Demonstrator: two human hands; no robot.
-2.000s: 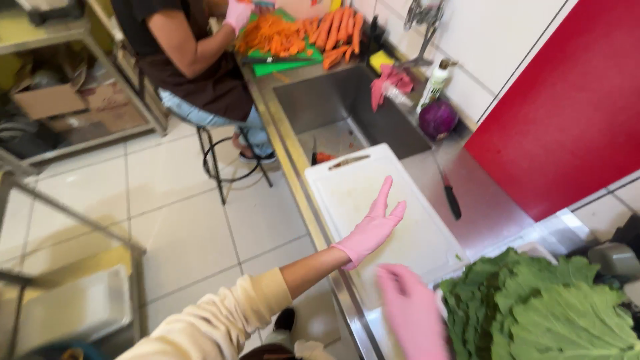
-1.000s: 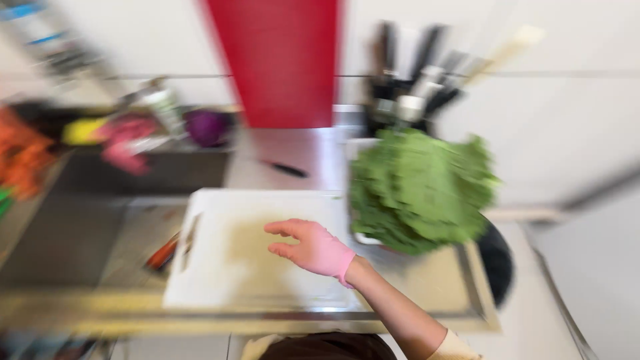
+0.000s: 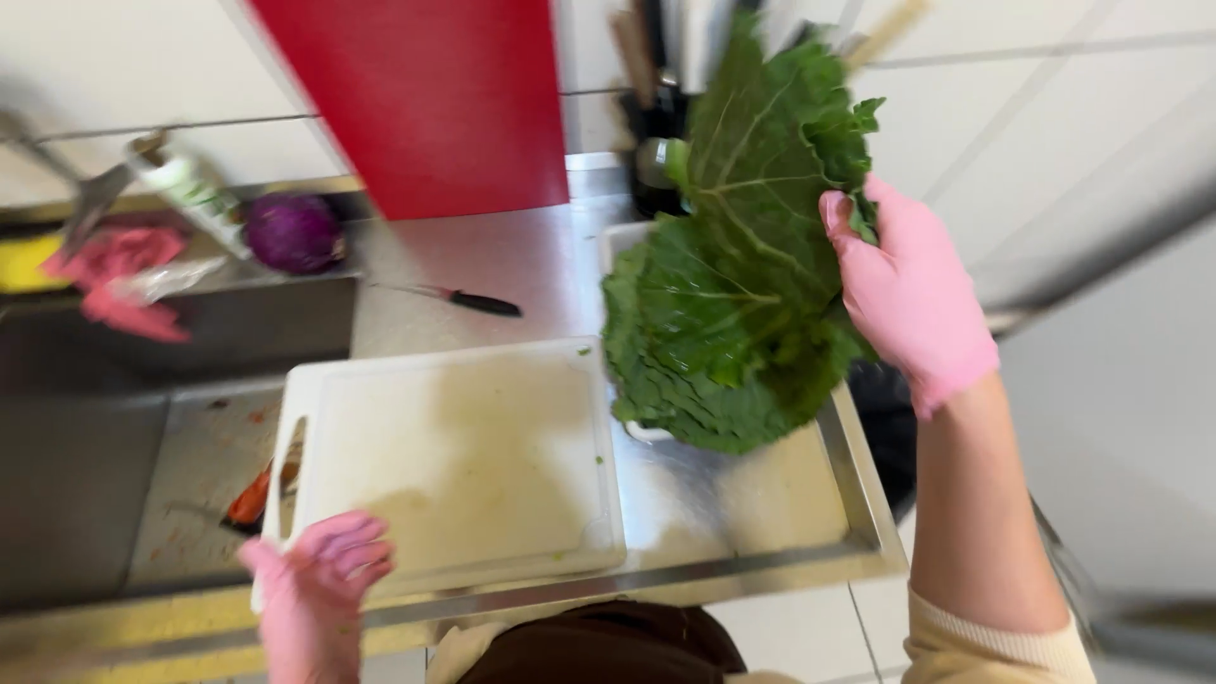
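Note:
My right hand (image 3: 917, 285), in a pink glove, pinches the edge of a large green leaf (image 3: 760, 180) and holds it raised. Beneath it, a pile of leafy greens (image 3: 722, 408) lies in a white container (image 3: 622, 237). My left hand (image 3: 318, 589), gloved in pink too, is over the lower left corner of a white cutting board (image 3: 456, 465), fingers apart and holding nothing. A few green bits lie on the board. Behind the board, a knife with a black handle (image 3: 484, 304) rests on the steel counter (image 3: 418, 247).
A steel sink (image 3: 76, 446) at the left holds an orange scrap (image 3: 249, 499). Along its back edge are a purple cabbage (image 3: 294, 233), a bottle (image 3: 190, 190) and pink gloves (image 3: 133, 266). A red panel (image 3: 446, 95) stands at the wall, beside a holder with utensils (image 3: 655, 114).
The view has swung to the right. My right hand has moved from above the cutting board to the greens and taken hold of a leaf. My left hand has come into view at the board's lower left.

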